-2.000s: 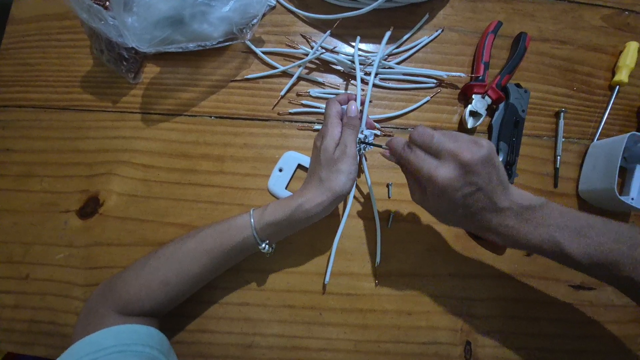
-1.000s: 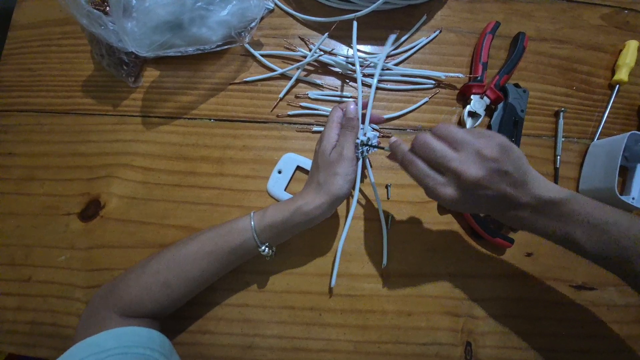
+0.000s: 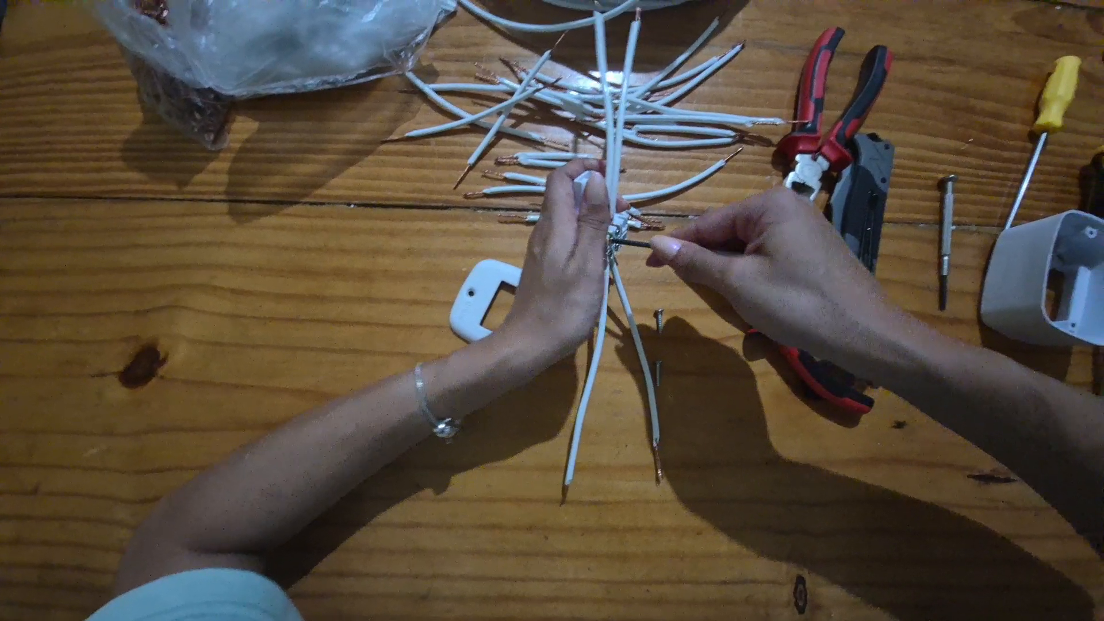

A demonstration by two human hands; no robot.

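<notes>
My left hand (image 3: 565,267) grips a small white electrical fitting (image 3: 617,228) with metal terminals, held on its side above the wooden table. White insulated wires (image 3: 593,362) run out of it, two toward the top and two toward the bottom, with bare copper at their ends. From the right, my right hand (image 3: 759,267) pinches a thin dark screwdriver shaft (image 3: 634,243) whose tip meets the terminals; its handle is hidden in the hand. Beside my left wrist lies a white cover plate (image 3: 473,302) with a rectangular opening.
Stripped wire pieces (image 3: 690,134) lie behind the hands. On the right are red-black pliers (image 3: 811,147), a grey tool (image 3: 871,190), a small screwdriver (image 3: 947,241), a yellow-handled screwdriver (image 3: 1054,99) and a white box (image 3: 1018,276). Small screws (image 3: 659,321) lie near the wires; a plastic bag (image 3: 302,43) sits upper left.
The lower right wire has swung a little between frames. Both hands remain at the fitting, with my right hand slightly shifted and turned.
</notes>
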